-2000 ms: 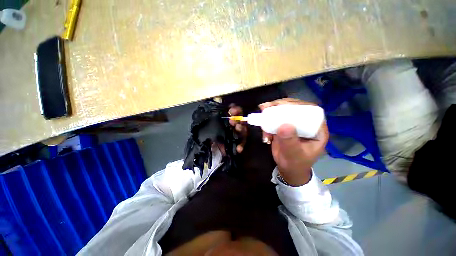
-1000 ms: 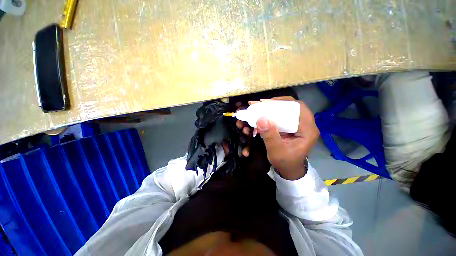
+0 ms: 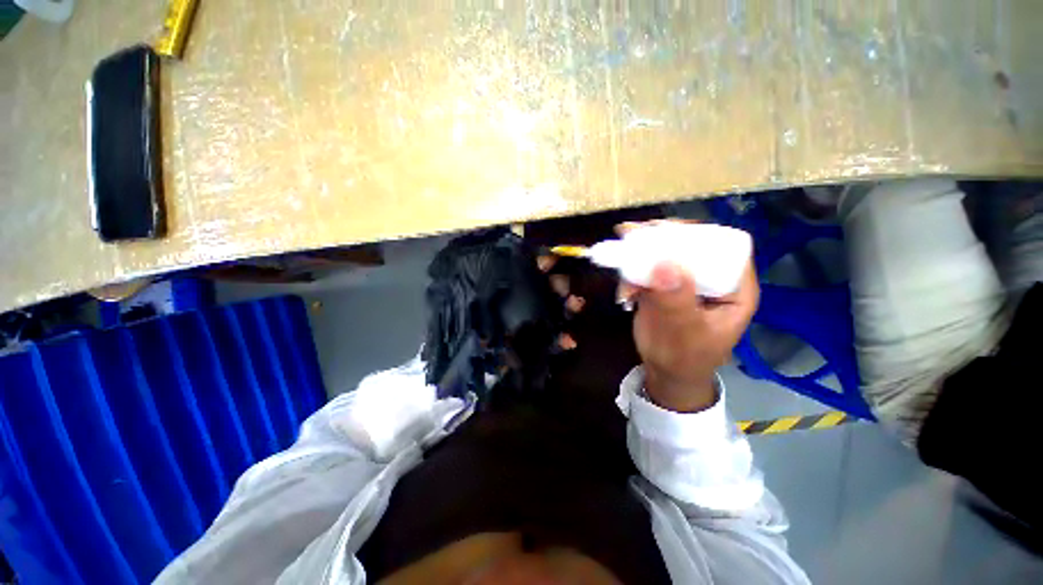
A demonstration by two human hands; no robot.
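A black figure of shiny overlapping strips is held over my lap, just below the table edge. A small pale peg shows at its top. My left hand holds the figure from beneath and its right side; only some fingertips show, and the rest is hidden by the strips. My right hand grips a white glue bottle lying sideways. Its yellow nozzle points left, near the figure's upper right and my left fingertips. Whether the tip touches anything cannot be told.
The tan worktable spans the top. A black smartphone and a yellow stick lie at its left. Blue ribbed plastic is at lower left. A blue stool and a person's light-clothed leg are at right.
The glue bottle and my right hand have moved right, away from the figure. The figure has been turned, showing a rounder, fuller face of strips. The view has shifted slightly.
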